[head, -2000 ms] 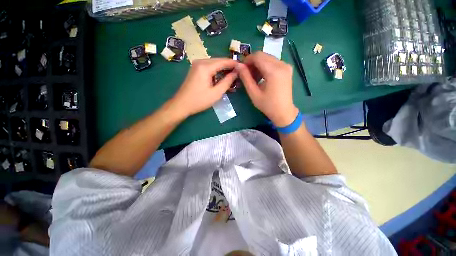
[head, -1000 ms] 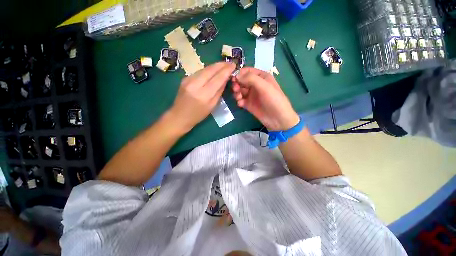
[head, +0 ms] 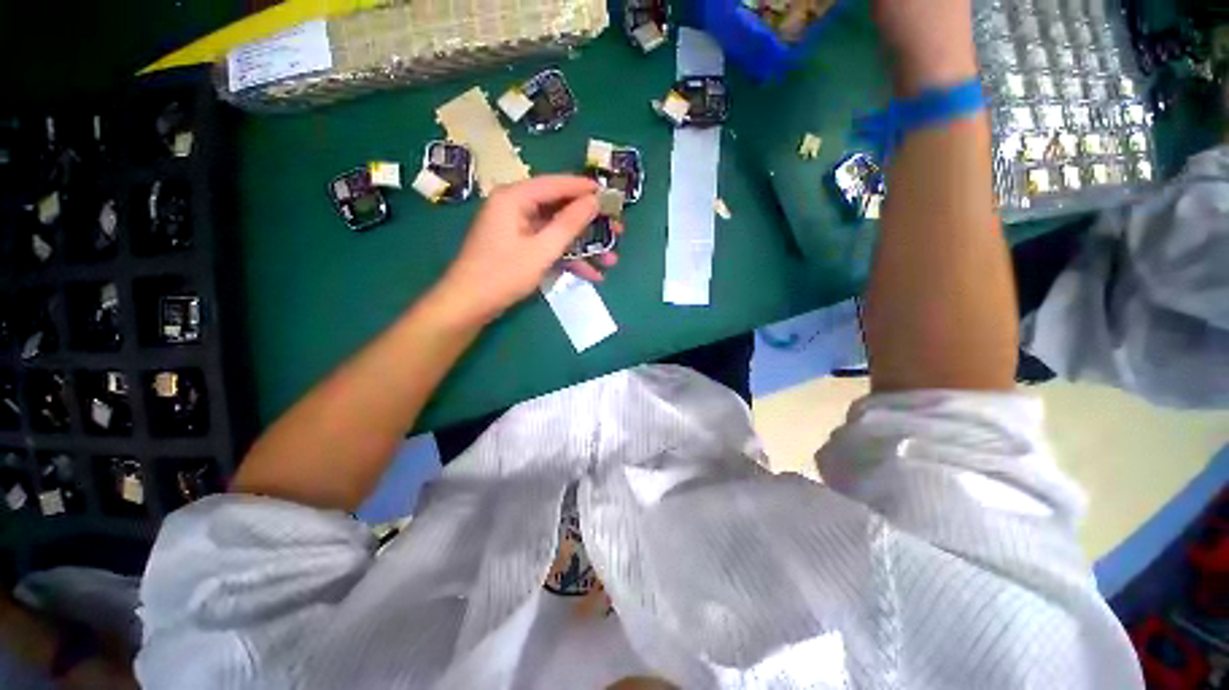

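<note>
My left hand [head: 519, 245] holds a watch body [head: 590, 240] with a silvery edge and a small beige square [head: 609, 202] at the fingertips, over the middle of the green mat. Another watch body [head: 619, 173] with a cream square lies just beyond it. A whitish strip [head: 581, 313] sticks out below my left hand. My right hand [head: 923, 30] is stretched to the far edge, right of the blue parts bin [head: 735, 41]. It is cut off by the top of the picture, so its fingers are hidden.
More watch bodies [head: 361, 197] lie beyond my left hand, beside a tan notched strip [head: 483, 139]. A longer white strip [head: 691, 223] lies to the right. The black pocket tray [head: 232, 290] is at left, clear blister trays [head: 1065, 108] at right. A long packed tray [head: 431, 47] stands at the far edge.
My right hand has left my left hand and moved far forward and right, to the top edge. My left hand still holds the watch body. The right white strip now lies nearer to me.
</note>
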